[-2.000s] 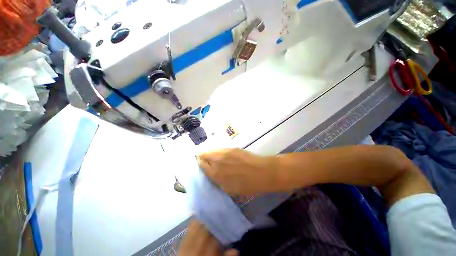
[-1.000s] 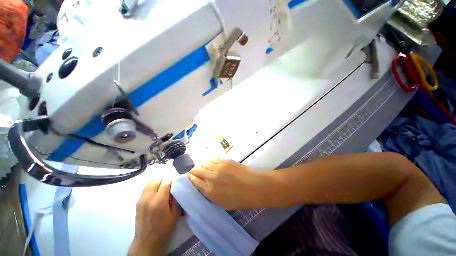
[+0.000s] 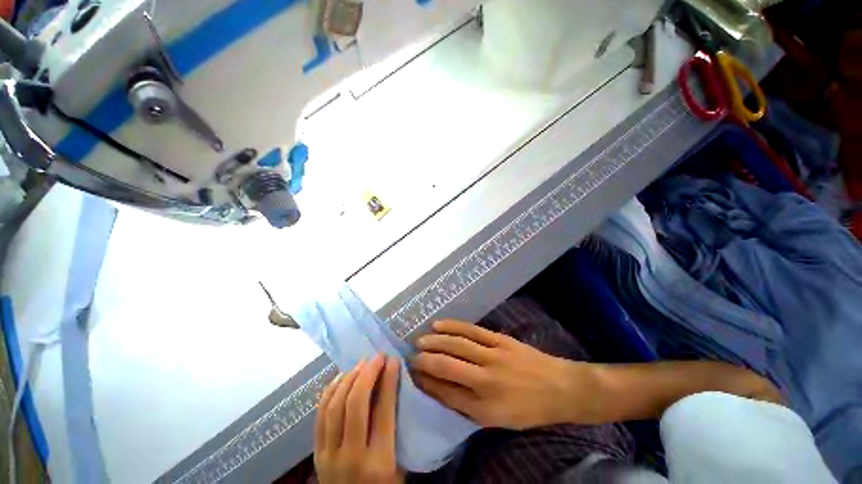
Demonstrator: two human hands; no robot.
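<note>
A pale blue cloth piece [image 3: 352,326] lies over the table's front edge and ruler, its far end on the white bed and its near end over my lap. My left hand [image 3: 359,416] rests on its left side with fingers on the cloth. My right hand [image 3: 491,373] is at its right edge, fingers bent against it; whether it pinches the cloth is hard to tell. Both hands are at the table edge, away from the knurled knob [image 3: 277,206] of the white sewing machine [image 3: 236,71].
A long pale blue strip [image 3: 77,331] lies on the table's left. Red and yellow scissors [image 3: 704,87] lie at the right end. Blue-grey garments [image 3: 737,274] heap over a blue crate [image 3: 605,302] at right. A curved metal bracket [image 3: 113,194] stands before the machine head.
Both hands and the cloth have moved from beside the knob to the table's front edge. The view has shifted, showing more of the garment heap.
</note>
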